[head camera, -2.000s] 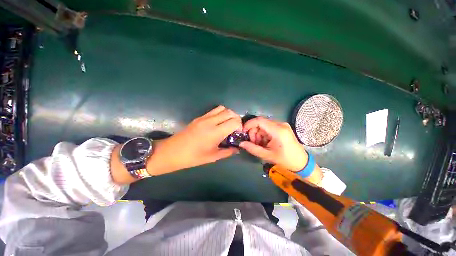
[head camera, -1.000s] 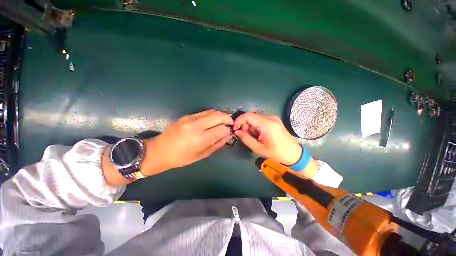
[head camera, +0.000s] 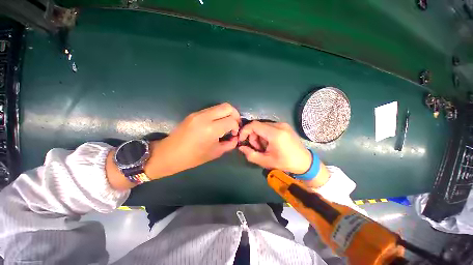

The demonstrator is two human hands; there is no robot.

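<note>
My left hand (head camera: 199, 135) and my right hand (head camera: 277, 147) meet fingertip to fingertip over the green bench surface. A small dark unit (head camera: 239, 135) is pinched between them, mostly hidden by the fingers. Which hand bears it is hard to tell. An orange electric screwdriver (head camera: 324, 215) lies slanted under my right wrist, its dark tip just below the right palm; the fingers are not around it. A round dish of tiny silver screws (head camera: 325, 114) stands right of my right hand.
A white paper slip (head camera: 386, 120) and a thin dark stick (head camera: 404, 130) lie right of the dish. Black trays (head camera: 450, 171) stand at the right edge, another (head camera: 10, 103) at the left. Small units (head camera: 440, 105) sit on the green conveyor (head camera: 311, 31) beyond the bench.
The small unit, partly visible between the fingers two seconds ago, is now almost wholly covered. Both hands have shifted slightly, still together. The screwdriver has moved slightly left in the picture.
</note>
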